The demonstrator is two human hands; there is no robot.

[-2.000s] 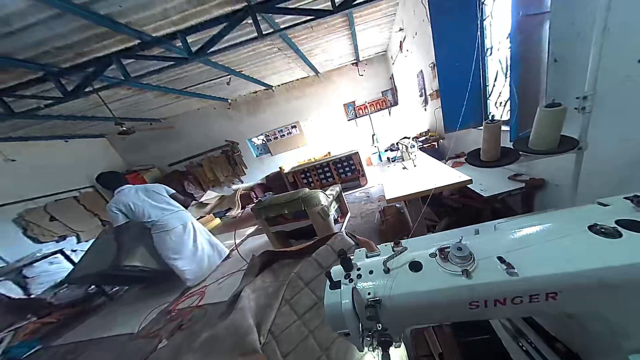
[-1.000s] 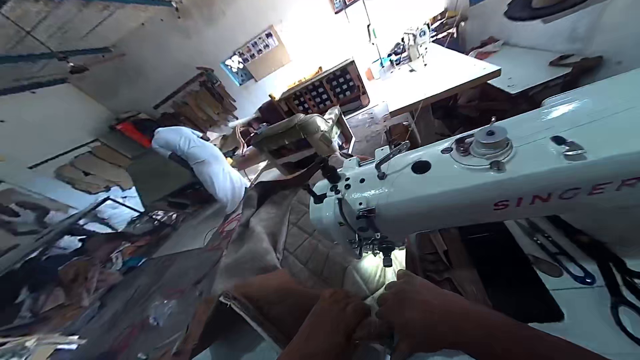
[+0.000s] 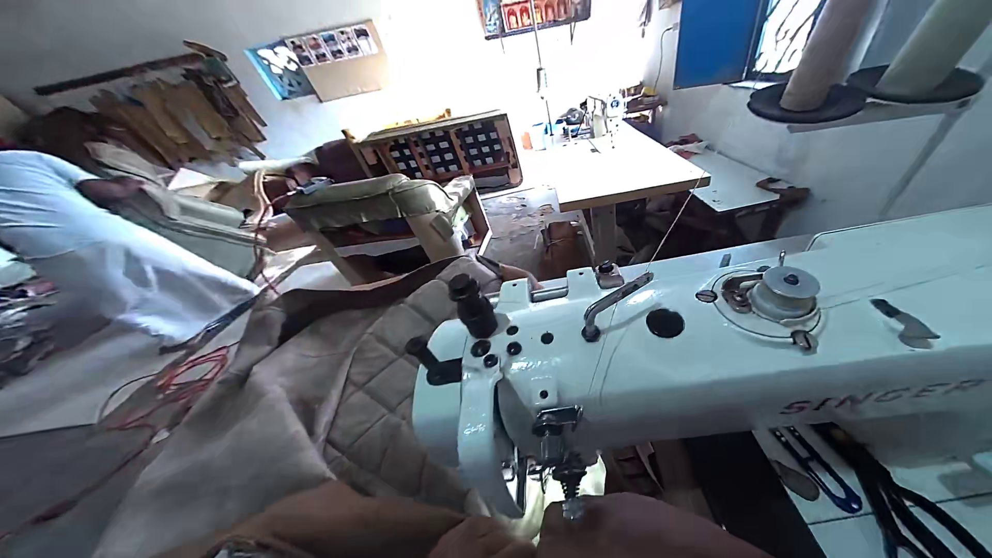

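A white Singer sewing machine [image 3: 697,349] fills the right of the view, its lit needle area at lower centre. Below the presser foot, my right hand [image 3: 620,527] rests close to the needle. My left hand [image 3: 480,539] is beside it, cut off by the bottom edge; its fingers are largely hidden. Both are at the work under the machine head, but their grip does not show. Grey-brown quilted material [image 3: 395,387] spreads to the left of the machine, with a plain grey panel [image 3: 232,449] joined or lying against it. A thread runs up from the machine's thread guide.
Black-handled scissors [image 3: 891,488] and blue thread snips [image 3: 829,477] lie right of the needle. Thread cones [image 3: 825,62] stand at upper right. Beyond are a white worktable [image 3: 628,167], an upholstered seat frame [image 3: 387,194] and red cords [image 3: 190,380]. A person in white [image 3: 85,240] bends at left.
The view has swung and come closer to the machine. My hands, not visible two seconds ago, were by the needle one second ago and remain there.
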